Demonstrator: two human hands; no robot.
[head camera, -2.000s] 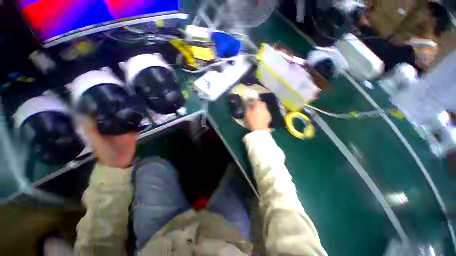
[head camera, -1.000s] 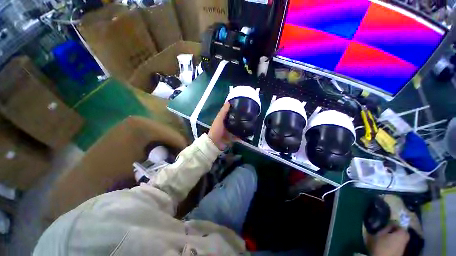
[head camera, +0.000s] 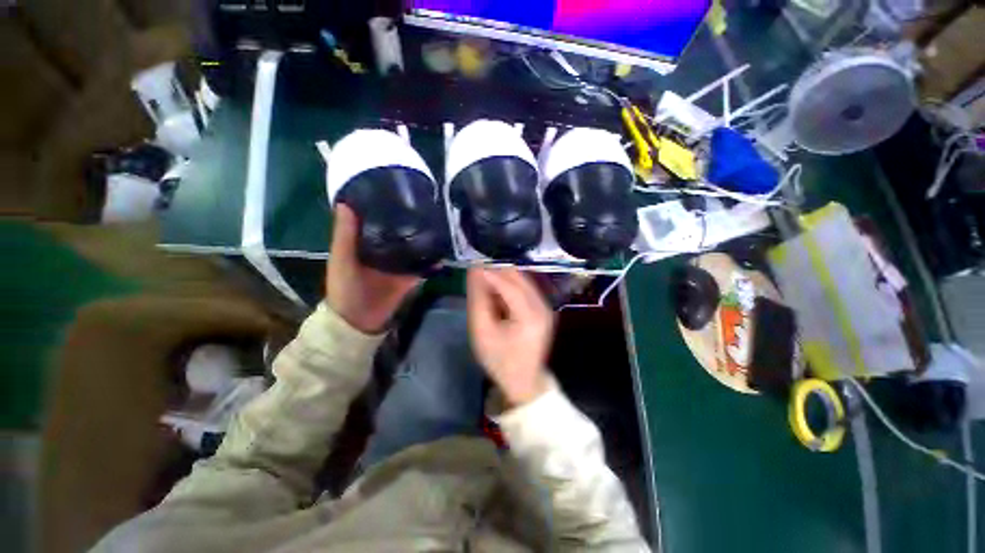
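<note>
Three dome cameras with white shells and glossy black balls stand in a row along the bench's near edge: a left one (head camera: 391, 205), a middle one (head camera: 494, 200) and a right one (head camera: 590, 200). My left hand (head camera: 362, 279) holds the left camera's black ball from its left side and underneath. My right hand (head camera: 510, 324) is just below the middle camera, in front of the bench edge, blurred, with thumb and fingertips close together. Whether a small thing is between its fingertips cannot be told.
A mouse (head camera: 695, 295) and phone (head camera: 771, 344) lie on the round mat (head camera: 722, 324) at right. Near them are a yellow tape roll (head camera: 815, 415), a white power strip (head camera: 702, 225), a yellow-and-white box (head camera: 842, 297) and a fan (head camera: 853, 99). The monitor (head camera: 562, 24) stands behind.
My right hand has left the mouse and mat and moved left to below the middle camera. My left hand stays at the left camera. The head view has shifted.
</note>
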